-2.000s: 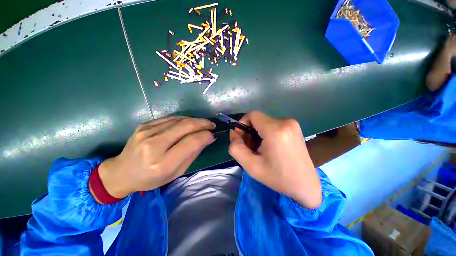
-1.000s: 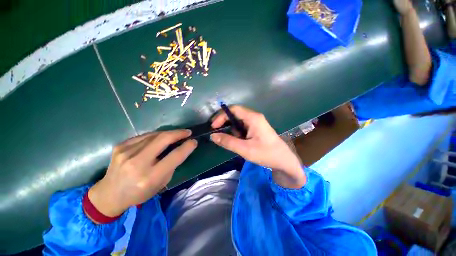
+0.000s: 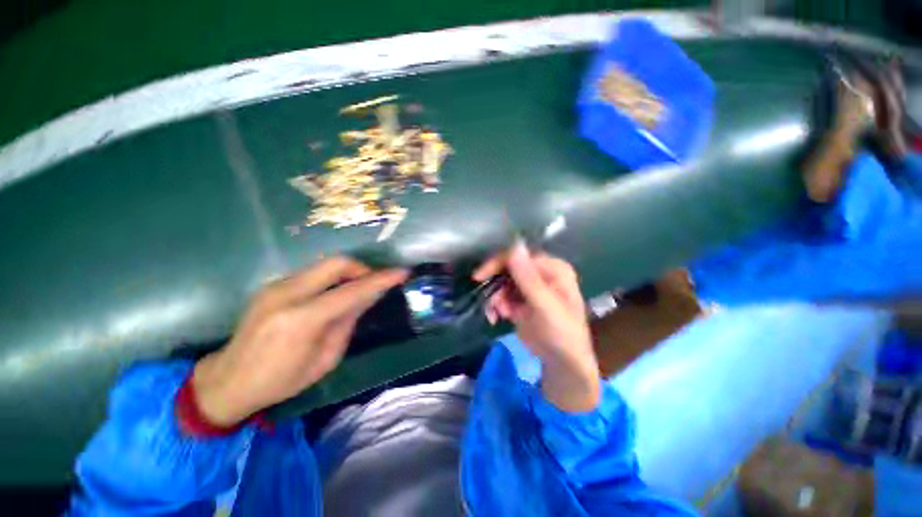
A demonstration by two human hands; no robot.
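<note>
The black phone unit point(image 3: 382, 315) lies flat or just above the bench, open side up, with a shiny silver-blue patch at its right end. My left hand point(image 3: 288, 338) holds its left part, fingers over the upper edge. My right hand point(image 3: 536, 303) is beside its right end and holds a thin dark tool point(image 3: 483, 293), blurred, its tip near the phone's end. The loose heap of small pale and yellow-orange strips point(image 3: 372, 174) lies on the bench beyond the phone. Whether the tool touches the phone cannot be told.
A blue parts bin point(image 3: 693, 96) with tan strips stands at the upper right. The glossy green bench point(image 3: 131, 242) has a chipped white edge strip at the far side. Another person's arm point(image 3: 839, 151) rests at the right. Cardboard boxes point(image 3: 799, 485) are below the bench at the right.
The phone has turned from edge-on to flat, showing its shiny end. My right hand has moved to the right, off the phone's end, with the tool still held. The view has shifted.
</note>
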